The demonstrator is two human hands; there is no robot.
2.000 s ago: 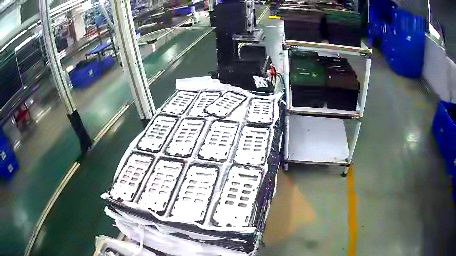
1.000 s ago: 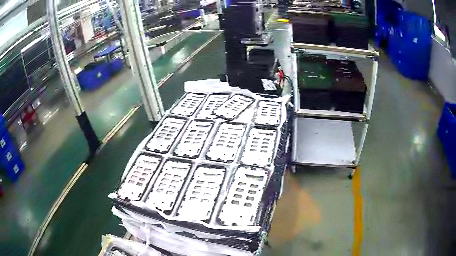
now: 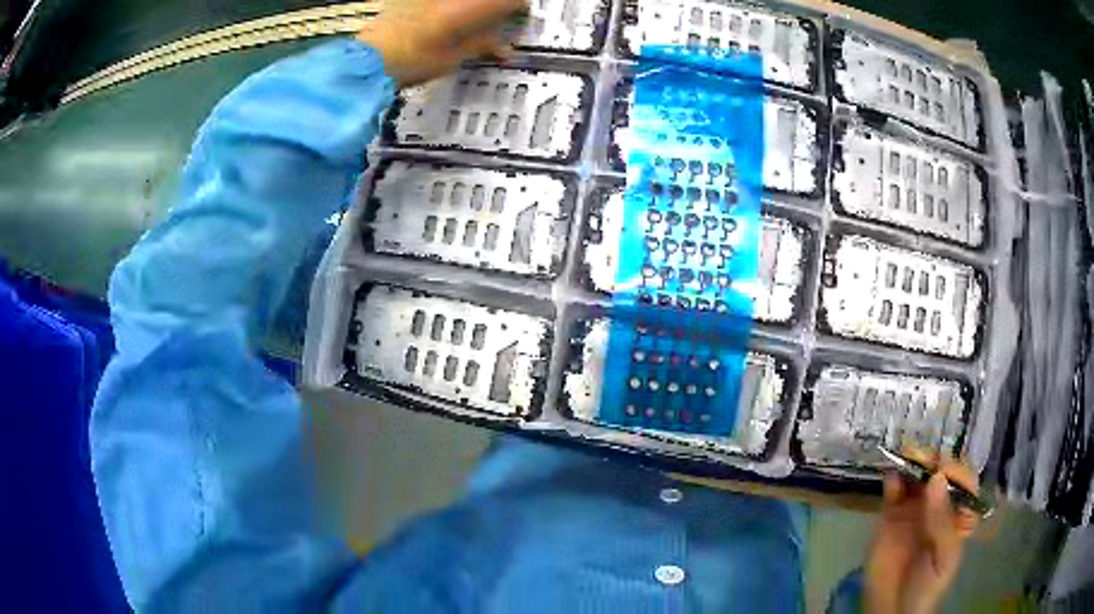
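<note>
A clear-greyish blister tray (image 3: 322, 330) holds several grey-silver phone middle frames (image 3: 462, 222) with ragged black edging. A shiny blue carrier film (image 3: 686, 240) with rows of small spots lies across the middle column of frames. My left hand (image 3: 446, 34) is at the top left, over the tray's far edge, cut off by the picture's top; whether it holds anything cannot be told. My right hand (image 3: 921, 522) is at the bottom right and holds tweezers (image 3: 948, 483), their bright tips over the near right frame.
The tray stack's layered, ragged side (image 3: 1050, 288) shows at the right. A deep blue plastic bin (image 3: 54, 444) is at the far left. Green floor (image 3: 84, 192) and a pale line (image 3: 228, 38) lie beyond my left sleeve. My blue smock is at the bottom.
The view has swung from the aisle and rack to close above the tray. Both hands, the tweezers and the blue film have come into view; the trolley and posts have gone out.
</note>
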